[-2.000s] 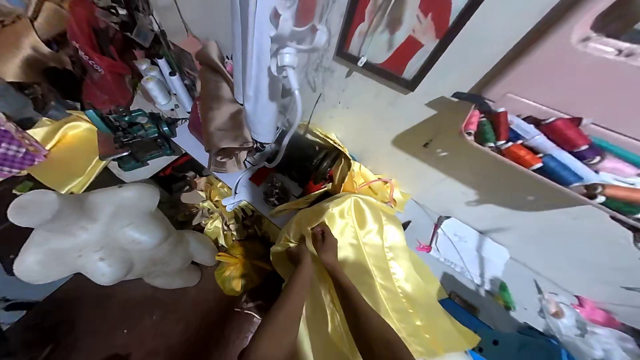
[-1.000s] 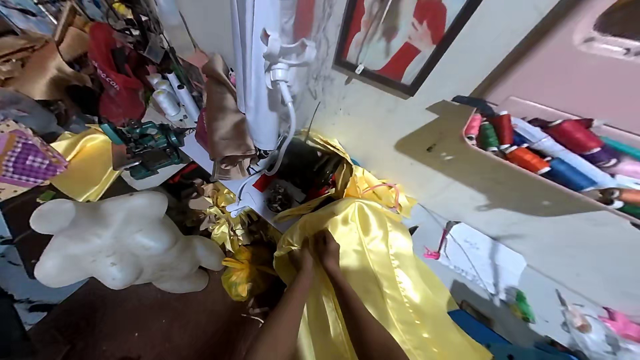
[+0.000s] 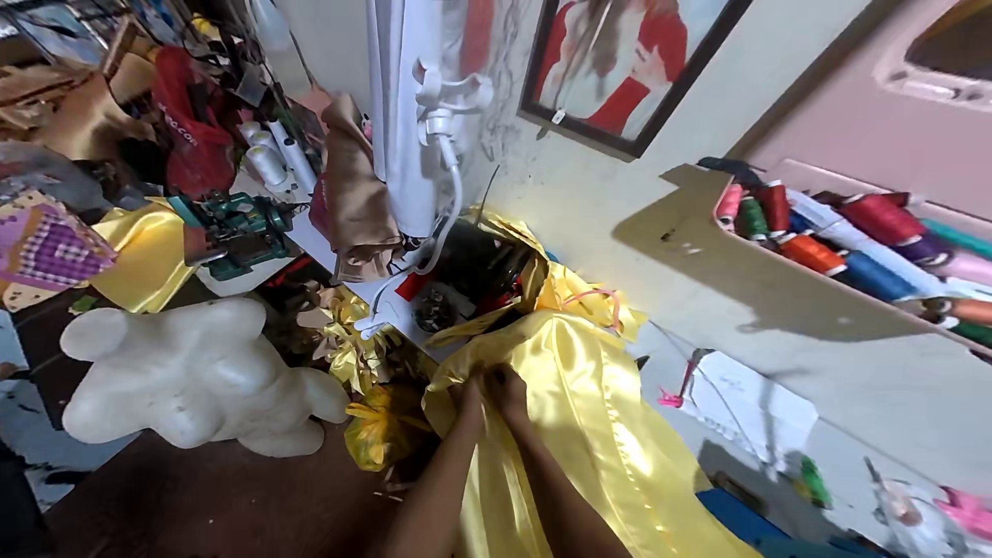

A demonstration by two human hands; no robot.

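A large yellow satin garment with long seams spreads from the middle of the view down to the lower right. My left hand and my right hand are side by side at its upper left part, close together, each closed on the satin. The fingertips are partly hidden by the hands and folds. Just beyond the satin lies a dark opening edged with yellow cloth, with a red item and small metal parts beside it. A knotted yellow plastic bag is to the left of my left hand.
A white mannequin torso lies on the brown surface at left. Behind it stand a green sewing machine and white thread cones. A wall shelf at right holds colored thread spools. A framed picture hangs above.
Both hands stay on the yellow satin, close together, with little plain movement. The view has shifted slightly.
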